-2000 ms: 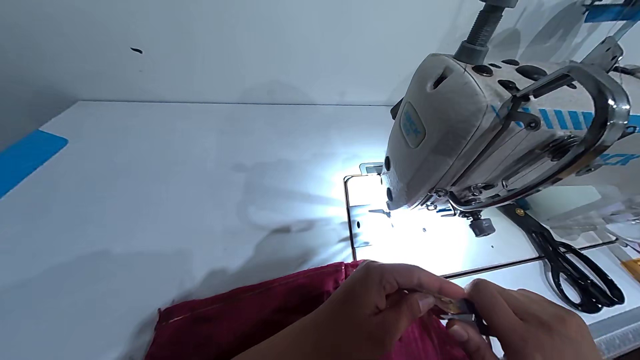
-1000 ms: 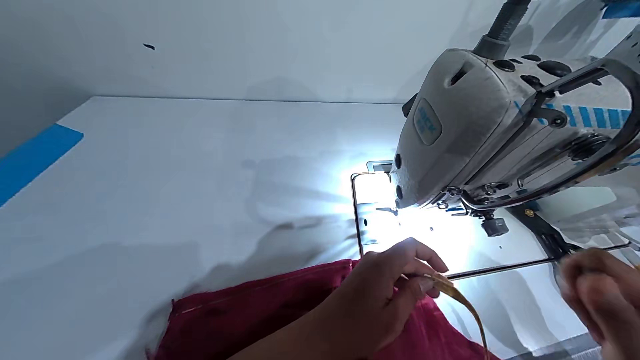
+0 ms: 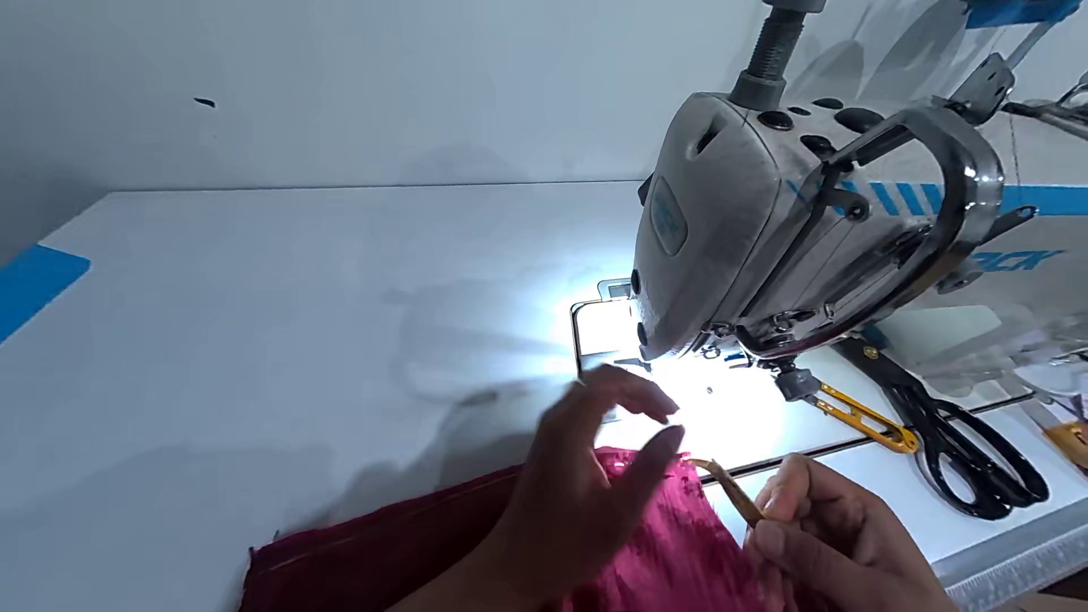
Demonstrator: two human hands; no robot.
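A dark red piece of fabric (image 3: 382, 544) with a stitched edge lies at the bottom of the view, before the sewing machine (image 3: 722, 212). Over its upper edge is my left hand (image 3: 586, 484), thumb and fingers apart, with nothing between them. My right hand (image 3: 841, 544), right of the fabric, pinches a narrow yellowish-brown strip (image 3: 733, 493), whose far end reaches the fabric's corner. Whether that end is attached cannot be told. The machine's lamp brightly lights the needle area, where detail is washed out.
Black-handled scissors (image 3: 960, 442) lie right of the needle area, beside a yellow cutter (image 3: 867, 418). A ruler-marked strip (image 3: 1028, 561) runs along the table's front edge. Blue tape (image 3: 38, 285) is at the far left. A white wall (image 3: 382, 93) stands behind the table.
My left hand has let go of the strip, its fingers now apart. My right hand, away at the right a second ago, has come back left and holds the strip. The yellow cutter now shows beside the scissors.
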